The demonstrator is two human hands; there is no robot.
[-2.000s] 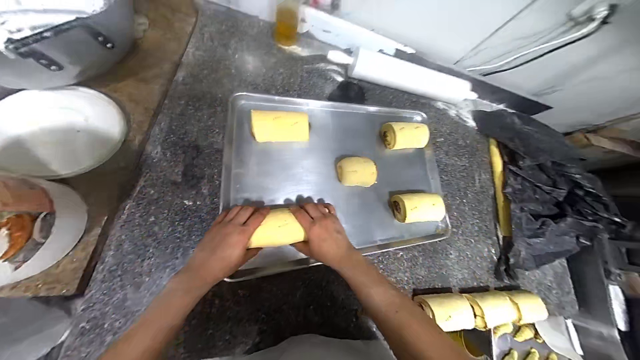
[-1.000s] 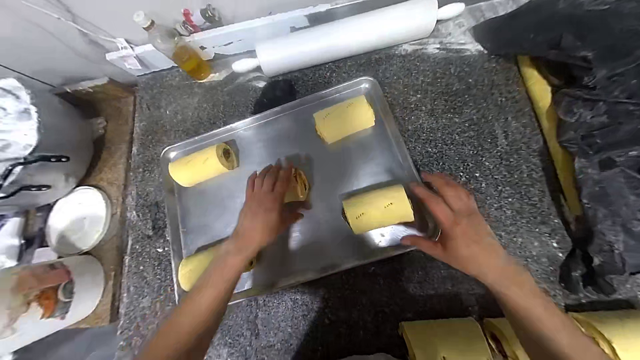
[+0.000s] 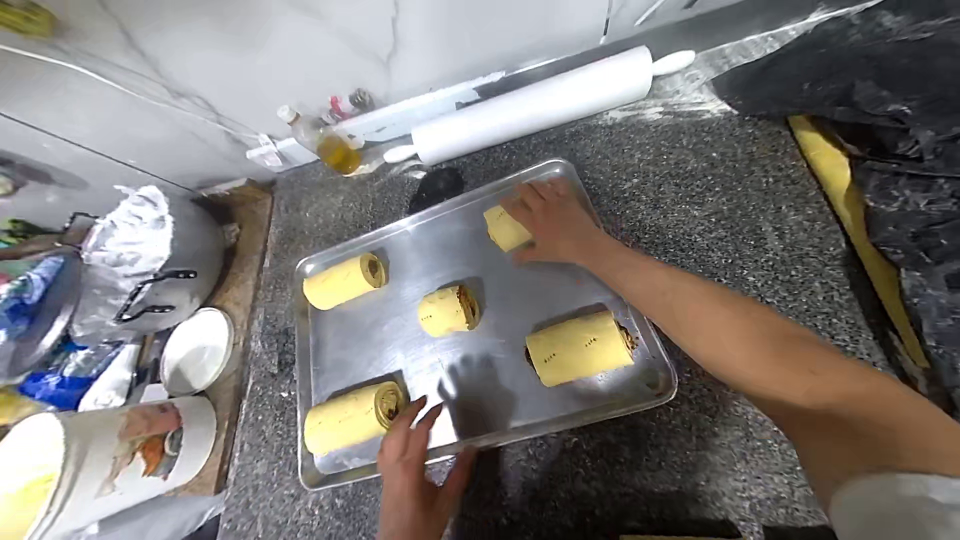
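Several filled yellow dough rolls lie spaced apart on a metal baking tray (image 3: 360,345). My right hand (image 3: 553,223) reaches over the tray's far right corner, its fingers on the roll there (image 3: 507,227) and covering its right part. My left hand (image 3: 421,457) is at the tray's near edge, fingers apart, fingertips close to the end of the near left roll (image 3: 349,418); whether they touch is unclear. A small roll (image 3: 448,310) sits in the middle, another (image 3: 343,282) at the far left, and a larger one (image 3: 579,349) at the near right.
Behind the tray lie a large white rolling pin (image 3: 536,105) and a bottle of yellow liquid (image 3: 322,142). At left are a metal pot (image 3: 187,259), a white bowl (image 3: 197,351) and a white bucket (image 3: 176,442). Black plastic (image 3: 892,90) covers dough at right, on the speckled counter (image 3: 720,202).
My right hand has gone from the near right roll to the far right one. My left hand has left the middle roll for the tray's near edge. The view has shifted.
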